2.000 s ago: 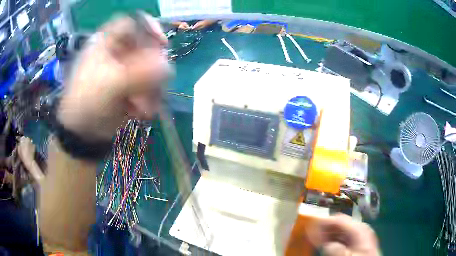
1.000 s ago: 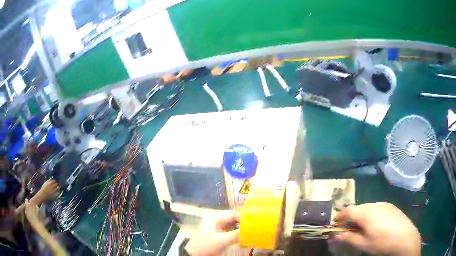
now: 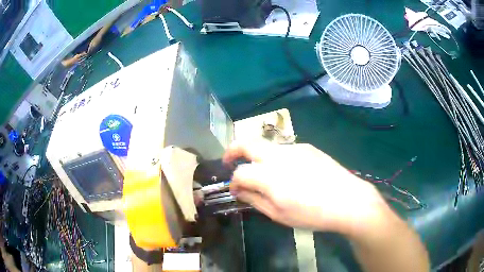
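The cream taping machine stands turned at centre left, its orange guard in front. My right hand is at the metal feed parts right of the guard, fingers bent; what they hold is unclear. My left hand is mostly hidden behind the guard; only the wrist with a dark band shows below it. Thin red, black and white wires show right of my right forearm; their link to my hand cannot be seen.
A white desk fan stands behind my right hand. Straight grey-brown lengths lie at the right. A multicoloured wire pile lies at the lower left. A dark cable crosses the green bench behind the machine.
The view has swung right and closer, so the machine appears further left. My right hand is at the metal parts. My left hand has gone mostly behind the guard.
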